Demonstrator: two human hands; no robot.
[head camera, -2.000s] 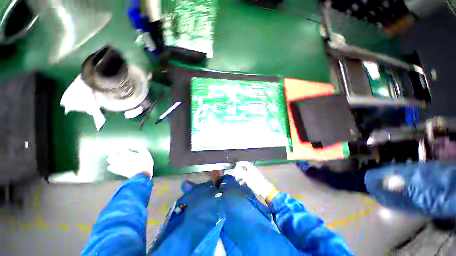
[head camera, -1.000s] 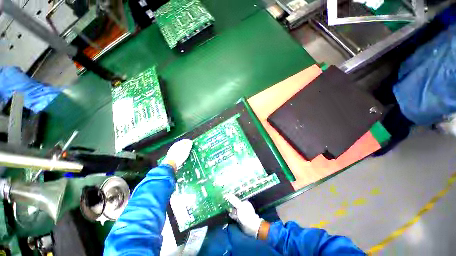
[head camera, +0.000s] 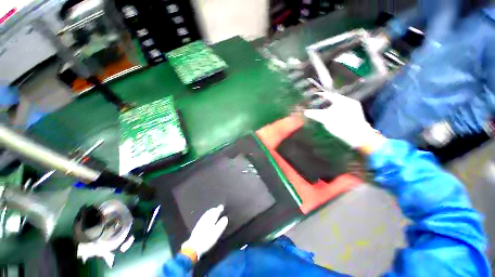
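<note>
A dark grey foam piece lies flat within the black pad on the bench. A small speckled green-white patch shows at its upper right corner; whether a board lies beneath is hidden. My gloved left hand rests on the foam's near left edge, fingers slightly apart. My gloved right hand is raised at the right, blurred, fingers spread and nothing seen in it. It is over the far side of another black foam block, which lies on an orange-red sheet.
Two green circuit boards stand farther back. A steel cup with a white cloth and a thin stick are at left. A pale rod crosses the left. A person in blue is at right, near a metal frame.
The green board on the black pad is no longer seen; grey foam lies there instead. My right hand has moved from the board's near edge to the far right. My left hand is now nearer me.
</note>
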